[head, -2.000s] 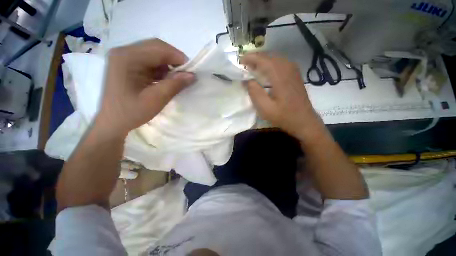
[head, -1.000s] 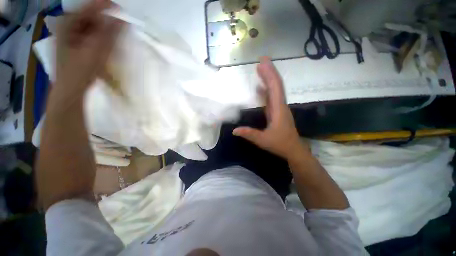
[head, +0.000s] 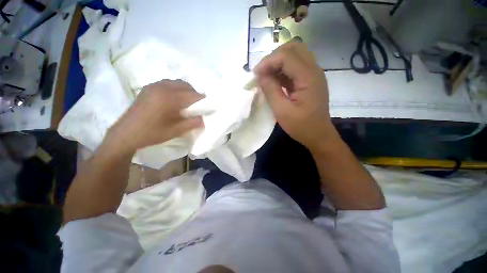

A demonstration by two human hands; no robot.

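Note:
A white garment (head: 152, 64) lies heaped on the table left of the needle and hangs over the front edge. My left hand (head: 163, 114) grips a fold of it, with the fingertips partly hidden in the cloth. My right hand (head: 296, 88) pinches a small edge of the garment between thumb and fingers, just in front of the needle area. The presser foot and needle (head: 276, 32) stand under the lamp behind my right hand, with no cloth seen under them.
Black-handled shears (head: 368, 53) and a slim metal tool (head: 398, 52) lie right of the needle. Cloth scraps (head: 459, 66) sit at the right table end. White garments (head: 427, 213) hang below the table edge at right. Another machine (head: 21, 69) stands at far left.
The garment has come away from the needle and been turned over. My right hand let go and now pinches the cloth again. My left hand swung out left and came back toward the middle.

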